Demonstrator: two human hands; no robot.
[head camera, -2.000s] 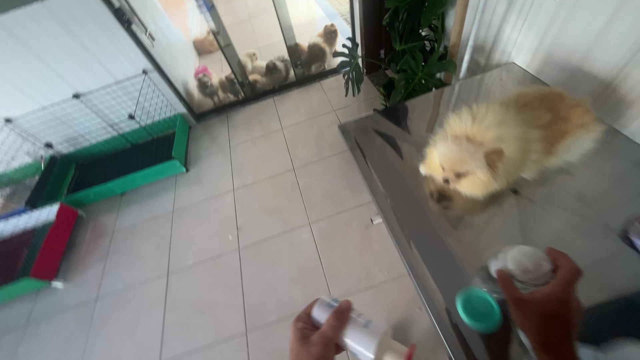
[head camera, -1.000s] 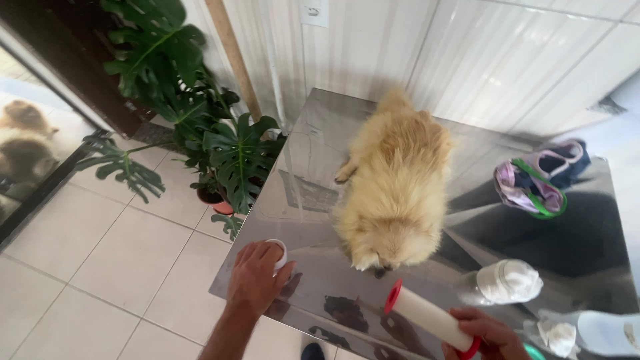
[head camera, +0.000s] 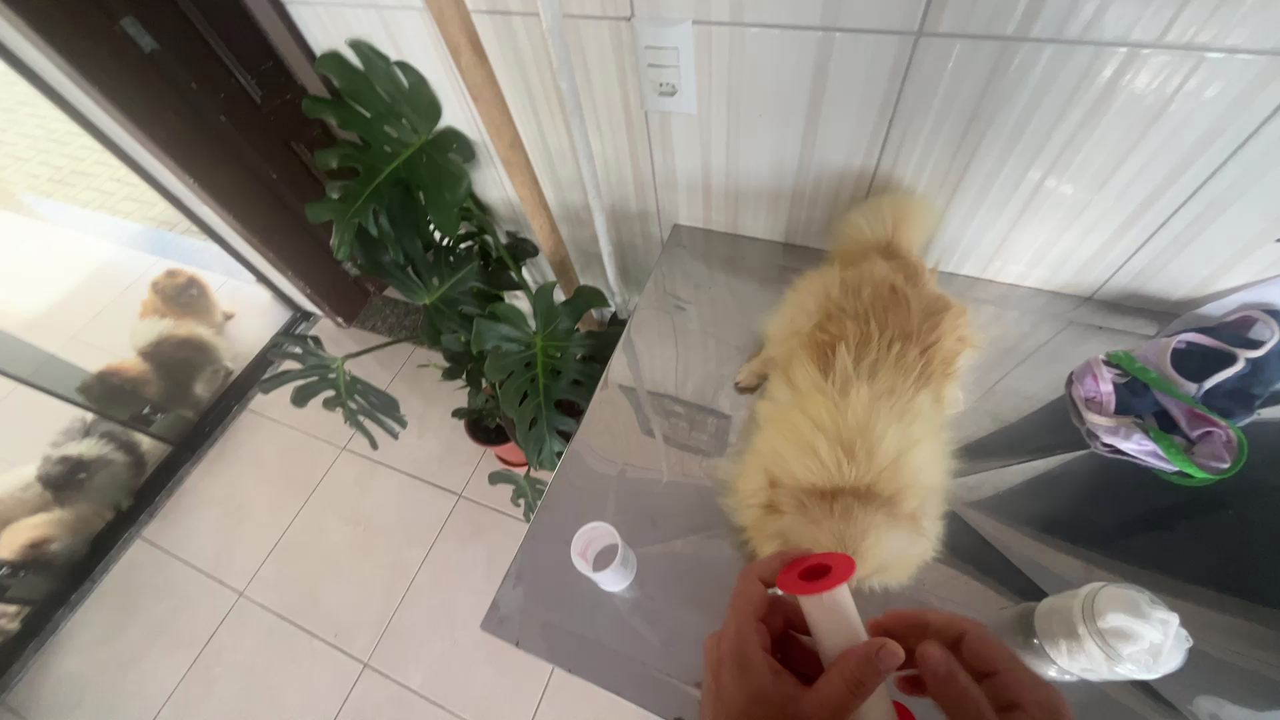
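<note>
My left hand (head camera: 765, 650) holds a white roll on a red-flanged spool (head camera: 838, 625) upright near the front edge of the metal table (head camera: 660, 520). The fingers of my right hand (head camera: 960, 665) are at the roll's right side; whether they grip it cannot be told. Just beyond my hands, a fluffy cream Pomeranian-type dog (head camera: 850, 400) stands with its head toward me, its face hidden. To the left stands a small white plastic cup or cap (head camera: 604, 556). A clear container with white material inside (head camera: 1110, 630) is right of my right hand.
Fabric dog garments or harnesses (head camera: 1160, 410) lie on the table's right side. A tiled wall (head camera: 780, 130) with a switch plate (head camera: 667, 66) rises behind. Left of the table are a potted monstera (head camera: 540, 370) and wooden pole (head camera: 510, 150). Several dogs (head camera: 160, 350) are beyond the glass door.
My left hand has left the small white cup and moved right to the red-flanged spool, which my right hand held a second ago. The view has swung from the floor to the table.
</note>
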